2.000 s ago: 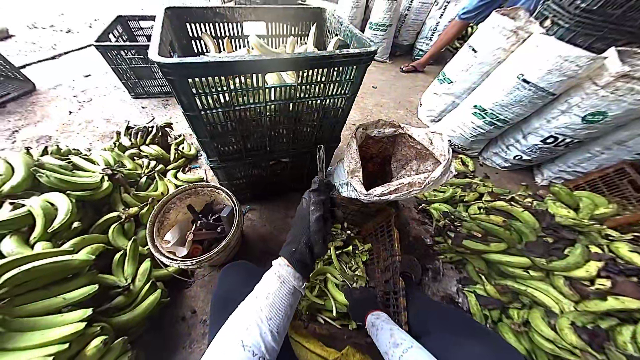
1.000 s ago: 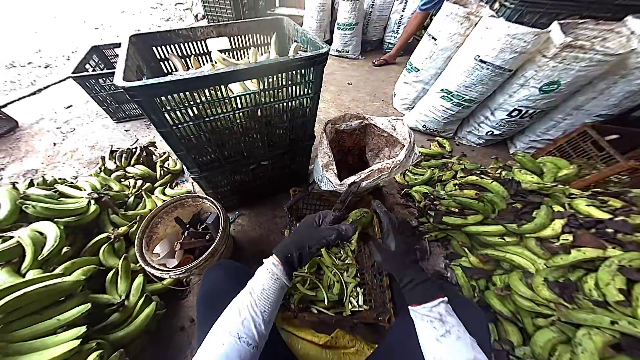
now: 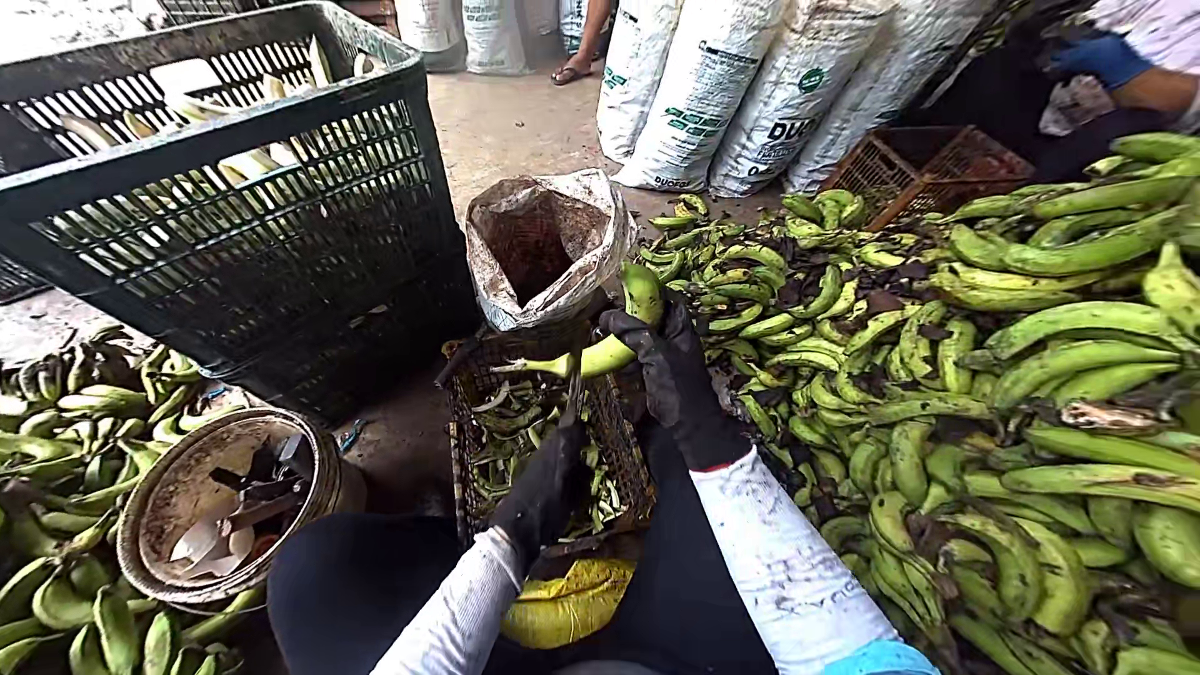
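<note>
My left hand, in a black glove, is closed around a knife whose narrow blade points up and touches or crosses in front of a plantain. My right hand, also gloved in black, grips that curved green plantain, its thin tip pointing left. Below both hands, a plastic crate holds green peel strips. Just beyond them stands a dirty white woven sack with its mouth wide. The knife handle is hidden in my left glove.
A tall dark green crate of peeled plantains stands at left, near a round bucket with tools. Plantain heaps lie left and right. Filled white sacks stand behind; a blue-gloved person is at upper right.
My right hand was low by the peel crate two seconds ago; it is now raised, holding the plantain beside the knife. The view has turned right, bringing another person into sight.
</note>
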